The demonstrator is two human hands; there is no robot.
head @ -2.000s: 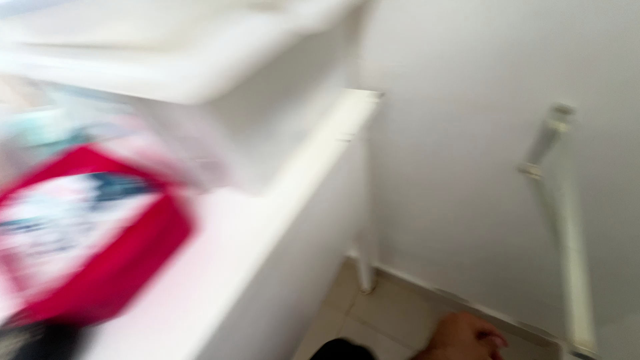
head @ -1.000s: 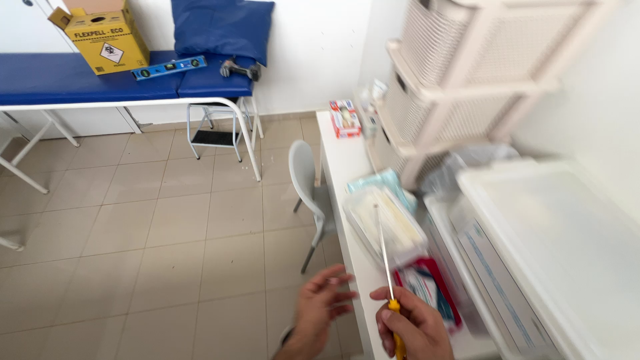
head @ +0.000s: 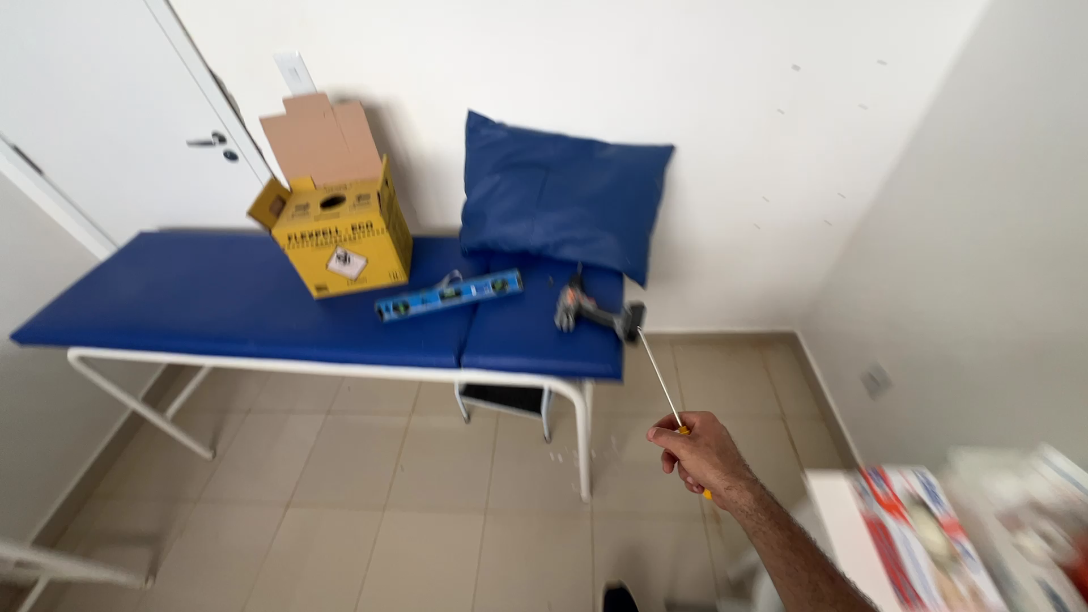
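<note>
My right hand (head: 701, 459) is closed around the yellow handle of a long screwdriver (head: 660, 374), its shaft pointing up and left. The screwdriver's tip appears over the battery end of a grey cordless drill (head: 599, 313); whether they touch cannot be told. The drill lies on the blue padded examination couch (head: 204, 297), near its right end. Left of the drill lies a blue spirit level (head: 449, 296). Farther left on the couch stands a yellow cardboard sharps box (head: 348, 246) with its flaps up. My left hand is out of view.
A blue pillow (head: 565, 195) leans on the wall behind the drill. Under the couch stands a step stool (head: 506, 398). At lower right, a white table (head: 837, 510) carries a red and white box (head: 926, 540) and blurred items. A door (head: 110, 110) is at upper left.
The view has swung from the table and stacked baskets toward the couch. My left hand, visible one second ago, has left the view. The screwdriver remains in my right hand.
</note>
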